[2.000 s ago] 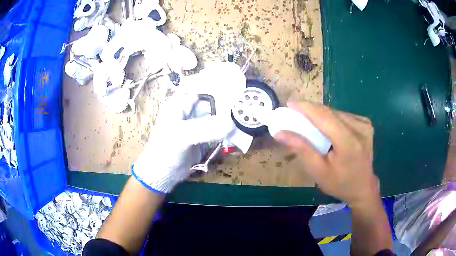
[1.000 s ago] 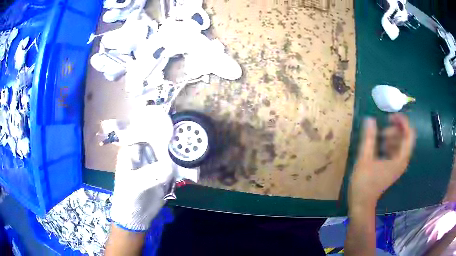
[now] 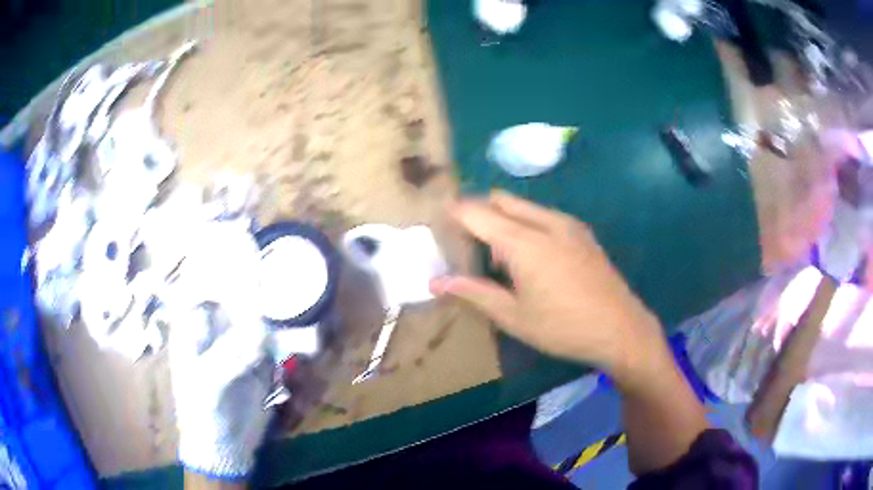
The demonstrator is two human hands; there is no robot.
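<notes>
My left hand, in a white knit glove, is closed around the white motorcycle body at the lower left. Its black-tyred wheel faces up, with a small red piece below it. My bare right hand is right of a loose white side cover with a thin stalk pointing down. My thumb is at the cover's right edge and seems to pinch it; the grip's far side is hidden. The white glue bottle lies on the green top, out of my hands.
A blurred pile of white side covers is at left on the stained cardboard. A blue crate is at the left edge. A small dark strip and white units are on the green top. Another person's arm is at right.
The view has turned right. The glue bottle went from my right hand onto the green top. My right hand then came left to a side cover, now beside the wheel. My left hand still holds the body.
</notes>
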